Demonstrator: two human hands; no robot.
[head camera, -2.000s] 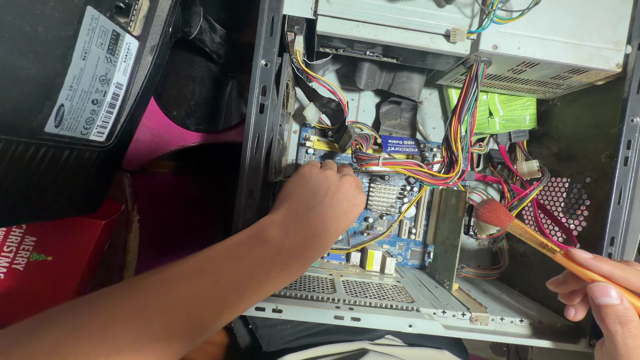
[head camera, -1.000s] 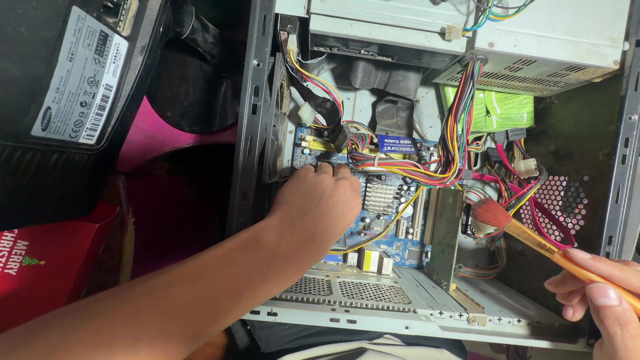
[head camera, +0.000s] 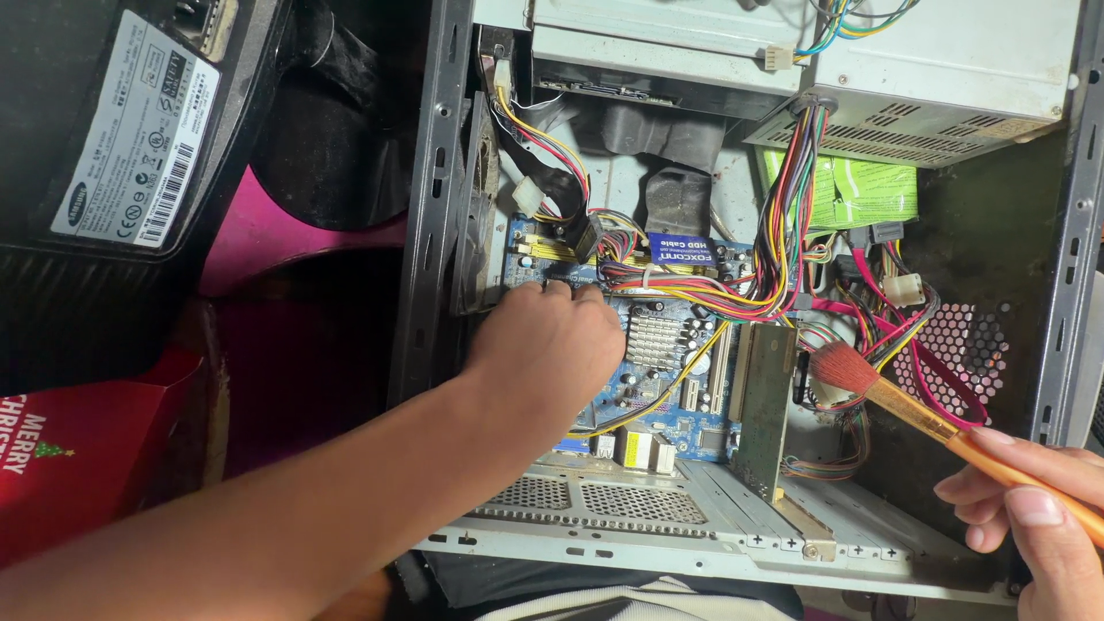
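An open desktop computer case (head camera: 716, 561) holds a blue motherboard (head camera: 634, 392) with a silver heatsink (head camera: 655, 338). Over the upper left of the board is my left hand (head camera: 552, 345), knuckles up, fingers curled down; its fingertips and whatever they touch are hidden. My right hand (head camera: 1026, 509) grips the orange handle of a soft brush (head camera: 914, 405) at the right. The brush's reddish bristles are beside an upright metal expansion card (head camera: 766, 405), near loose cables. A thick bundle of coloured power wires (head camera: 789, 207) runs from the power supply (head camera: 931, 78) across the board.
A drive bay (head camera: 664, 43) spans the top of the case, with a bright green packet (head camera: 871, 190) under the power supply. Magenta cables (head camera: 944, 379) loop at the right. To the left are a black Samsung device (head camera: 52, 302) with a label and a red box (head camera: 95, 466).
Both hands stay in nearly the same places, the left over the motherboard and the right on the brush. Nothing has plainly been taken hold of or let go.
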